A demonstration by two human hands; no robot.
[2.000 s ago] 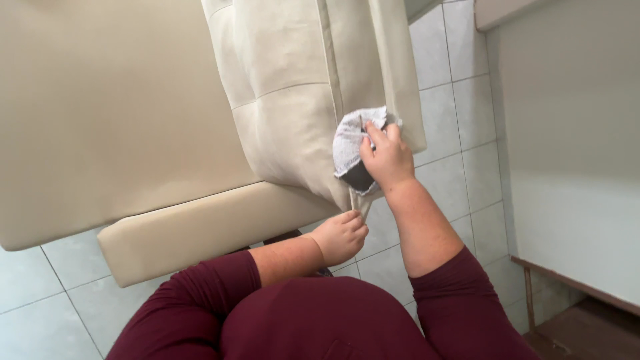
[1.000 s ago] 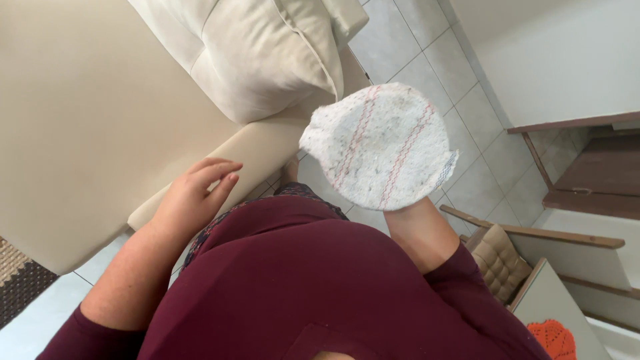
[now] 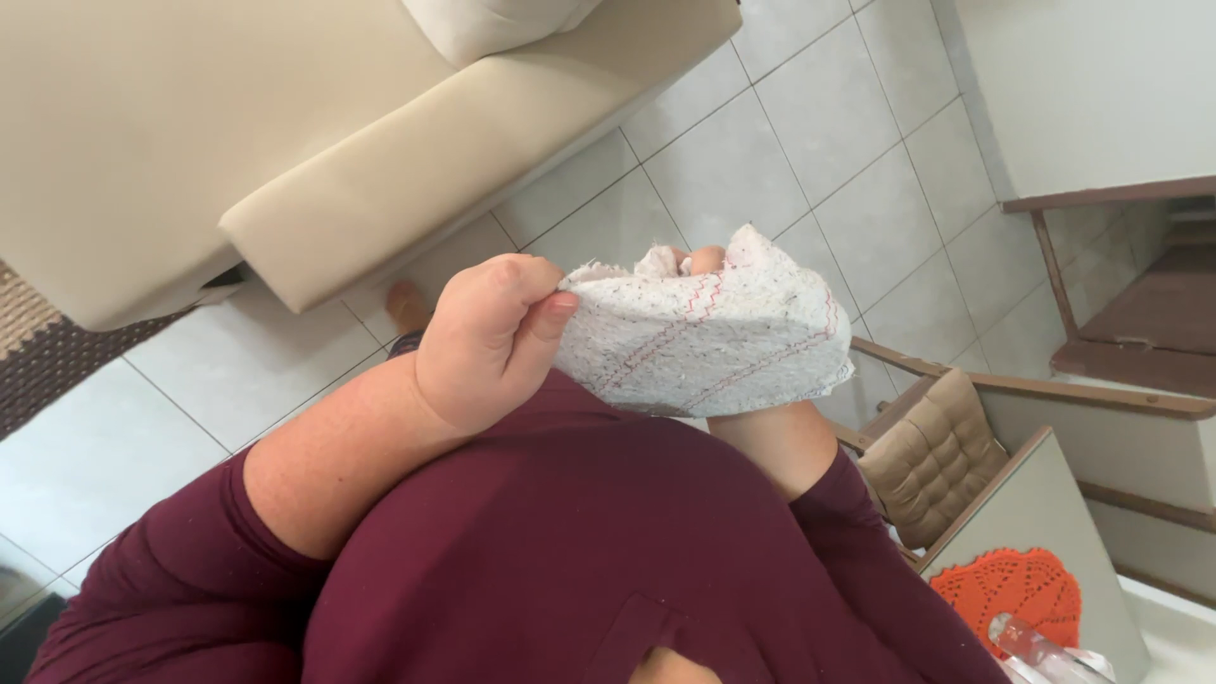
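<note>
A white speckled cloth (image 3: 703,332) with red zigzag stitching hangs between my two hands in front of my body. My left hand (image 3: 499,332) pinches its left edge between thumb and fingers. Behind the cloth is my right hand (image 3: 705,260), mostly hidden; a few fingertips show at the top edge, gripping the fabric there, and the forearm comes out below. The beige sofa (image 3: 180,114) with its long armrest (image 3: 484,123) lies beyond my left hand.
A pale cushion (image 3: 503,24) rests on the sofa. At right are a chair with a tufted tan cushion (image 3: 936,461), a table (image 3: 1073,513) with an orange crocheted doily (image 3: 1021,589) and a clear glass object (image 3: 1035,646). A woven rug (image 3: 47,342) lies at far left.
The view has swung away from the sofa's cushion. My left hand, free one second ago, has moved to the cloth and taken its edge. The cloth, spread out then, is now partly folded.
</note>
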